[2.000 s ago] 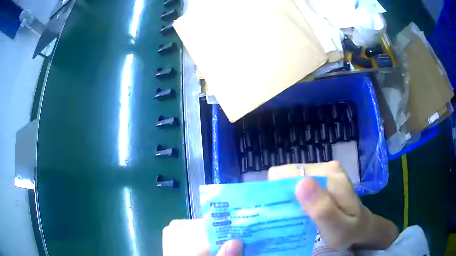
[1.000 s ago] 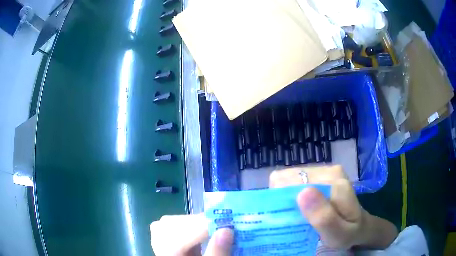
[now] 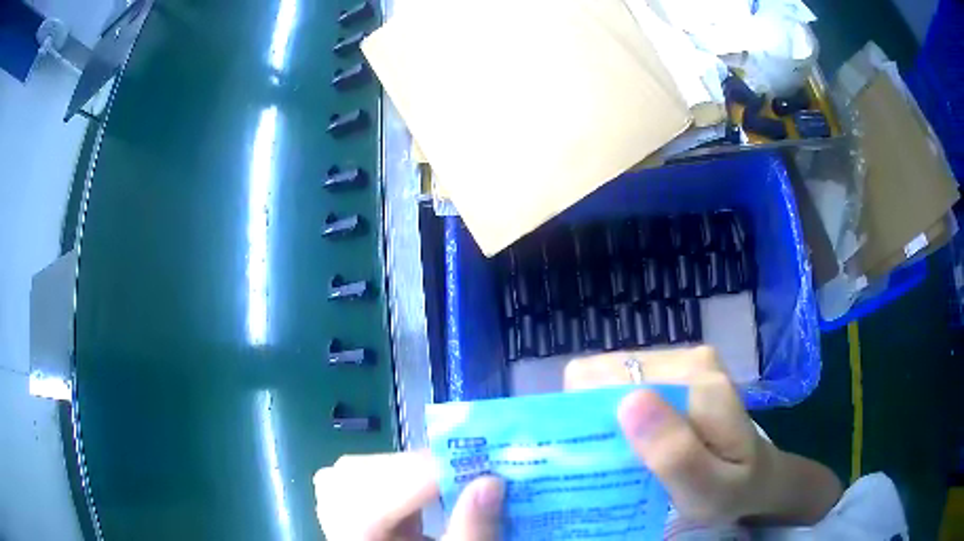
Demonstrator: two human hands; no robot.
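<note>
A light blue cooling patch packet (image 3: 560, 465) with dense dark print faces me at the bottom centre. My left hand (image 3: 391, 497) pinches its left edge, thumb on the front, and is partly cut off by the frame's bottom edge. My right hand (image 3: 708, 444), with a ring on one finger, pinches its upper right corner, thumb on the front. Behind the packet, a blue crate (image 3: 795, 306) lined with clear film holds rows of black moulded parts (image 3: 624, 277). A pale surface shows at the crate's near side. The packet and hands hide the crate's near edge.
A green conveyor belt (image 3: 180, 285) runs along the left, with a spaced row of black parts near its metal side rail (image 3: 406, 275). A tan cardboard sheet (image 3: 529, 116) overhangs the crate's far left corner. Black-and-yellow clutter, crumpled white plastic (image 3: 777, 53) and waste cardboard (image 3: 904, 169) lie at upper right.
The black parts on the belt have shifted toward me, down the picture. Both hands still hold the packet, which has moved only slightly.
</note>
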